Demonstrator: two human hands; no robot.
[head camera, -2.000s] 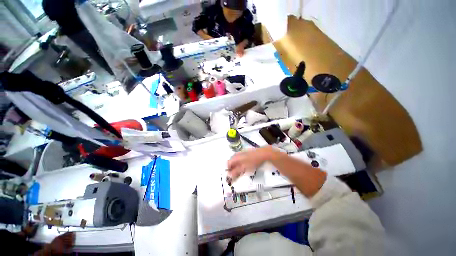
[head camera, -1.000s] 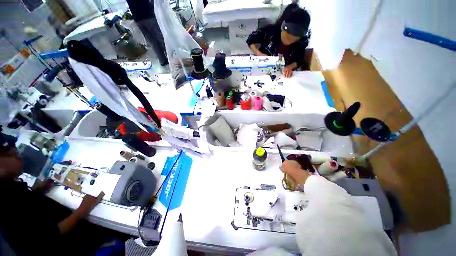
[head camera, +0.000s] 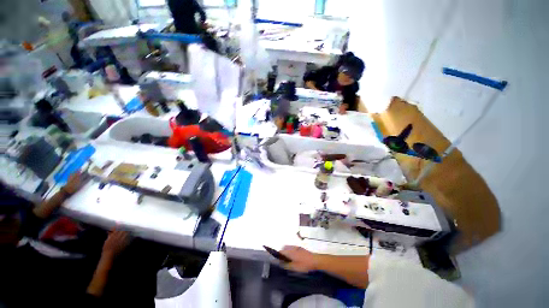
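My right hand [head camera: 298, 258] is at the table's front edge, left of the near sewing machine [head camera: 394, 216]. It is closed on dark, pointed shears [head camera: 276, 253]; the blades stick out to the left and the handles are hidden in the hand. A white stiff sheet or panel [head camera: 207, 280] stands at the bottom, left of the hand, with a curved grey-edged part beside it. My left hand is not in view.
A bottle with a yellow cap [head camera: 325, 174] and a thread cone [head camera: 384, 188] stand behind the machine. A trough [head camera: 283, 153] holds scraps. Another machine [head camera: 195, 183] is at left, with a person's hand [head camera: 115, 240] near it. Thread stand discs [head camera: 425, 150] are at right.
My right hand has moved from behind the machine bed to the table's front edge, bringing the shears with it. The view has shifted, showing more of the room at left.
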